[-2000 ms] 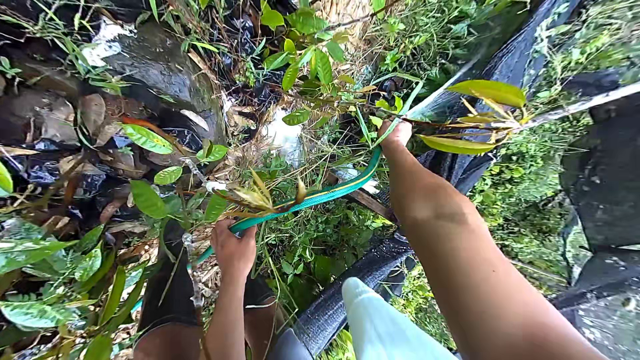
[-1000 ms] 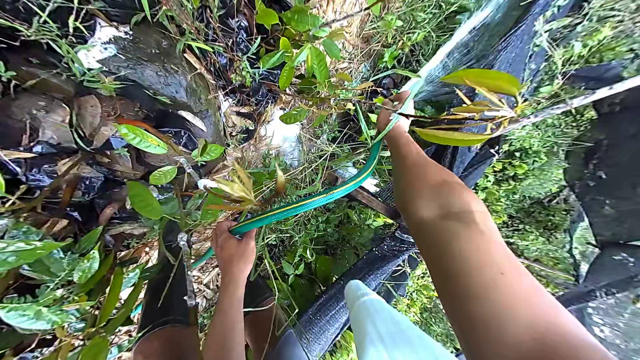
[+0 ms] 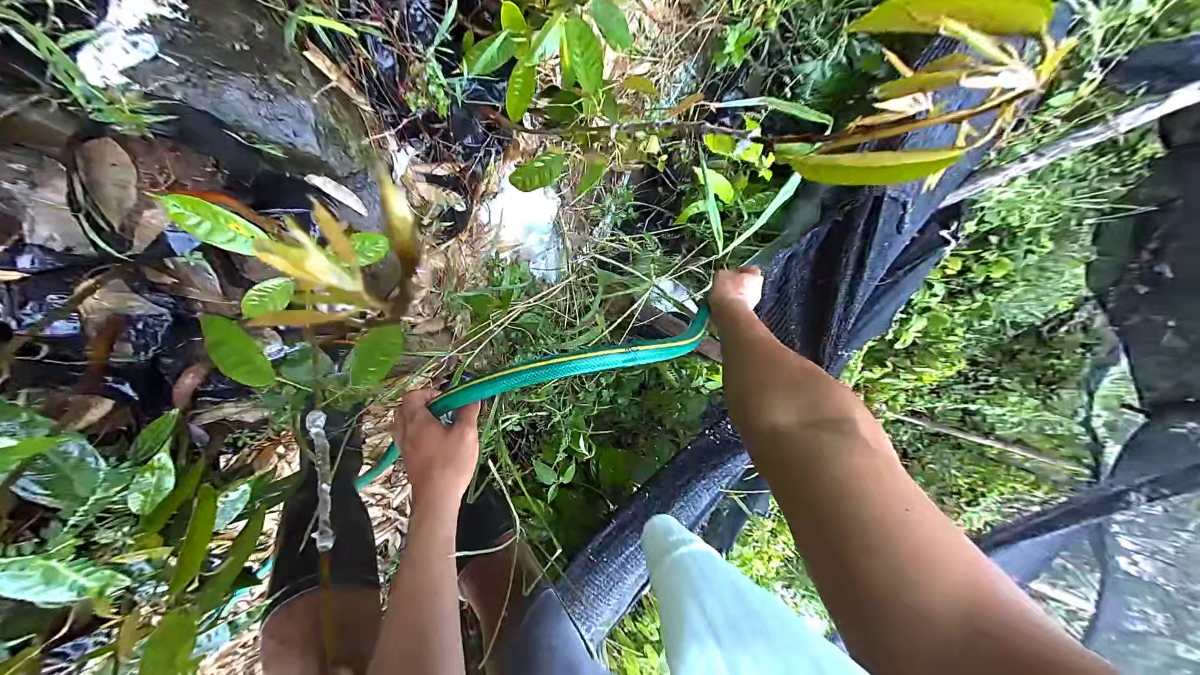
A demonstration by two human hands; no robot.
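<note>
A green garden hose with a yellow stripe curves between my two hands. My left hand grips it at the lower middle of the view, and a thinner stretch of hose trails away below that wrist toward my boots. My right hand is closed around the other end, beside the black shade netting. A faint spray seems to leave it toward the upper right. The hose opening is hidden by my fingers.
Leafy stems stand above the hose, and a yellow-leaved branch reaches in at upper right. Black shade netting runs diagonally at right. A large rock lies upper left. My dark boots are below.
My right hand has moved down with the hose end, away from the yellow-leaved branch. The bright water spray seen a second ago at upper right is now faint. My left hand keeps its grip.
</note>
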